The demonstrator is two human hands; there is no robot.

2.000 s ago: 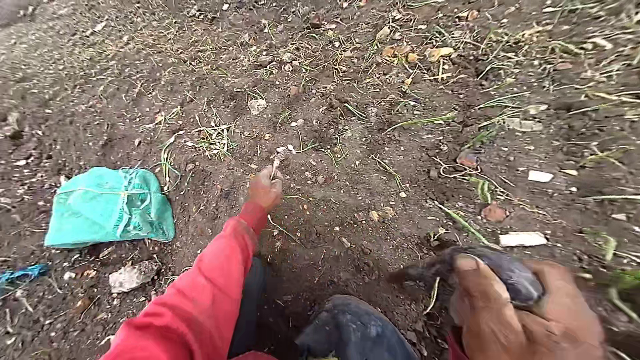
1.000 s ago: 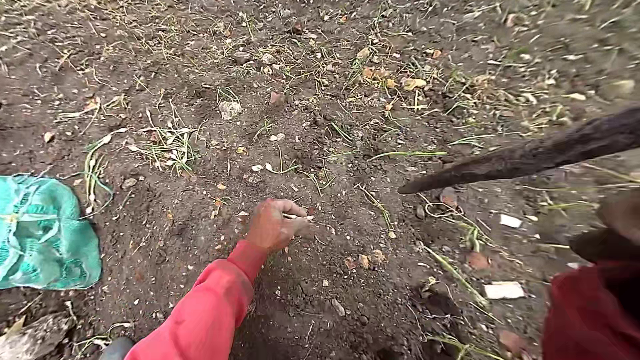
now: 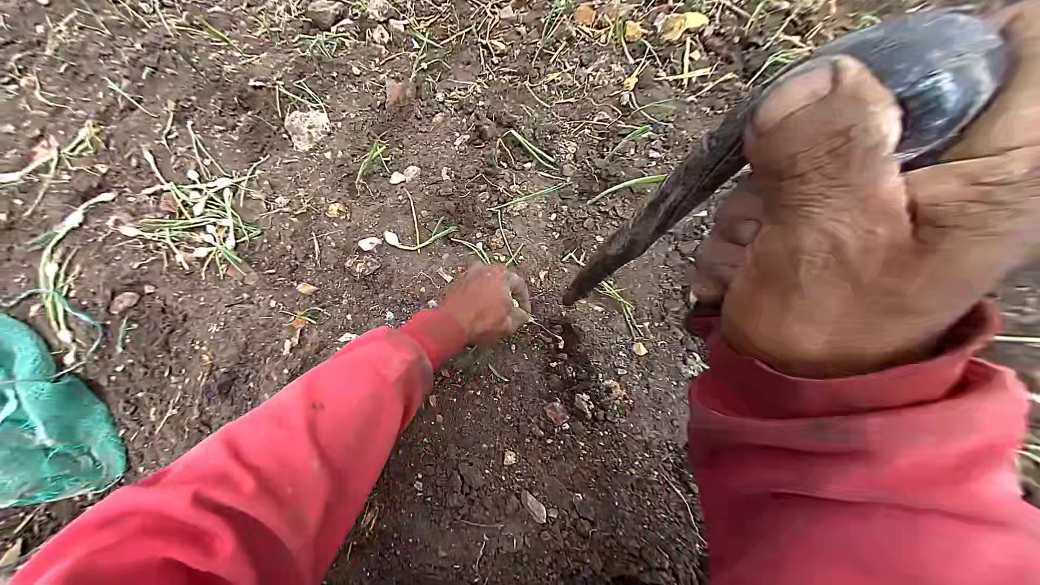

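Note:
My right hand [image 3: 861, 227], large at the upper right, is shut on a dark wooden stick [image 3: 666, 211] with a rounded, shiny dark top. The stick slants down to the left, its pointed tip at or just above the soil. Left of that tip, my left hand [image 3: 487, 305] is low over the ground with its fingers curled; something small and pale shows at the fingertips, too small to name. A thin-leaved seedling with a white bulb [image 3: 418, 242] lies on the soil just beyond this hand. Farther left lies a loose bunch of similar green seedlings [image 3: 203, 219].
A green mesh bag [image 3: 57, 422] lies at the left edge, with more bulbed seedlings [image 3: 57, 268] above it. A pale stone [image 3: 307, 128] sits in the upper left. Small stones, dry stalks and scattered green shoots cover the dark soil [image 3: 520, 455].
The stick, earlier at the right with its tip pointing left, now slants steeply down close to my left hand. My right hand has come far into view. The green bag sits farther left as the view shifted.

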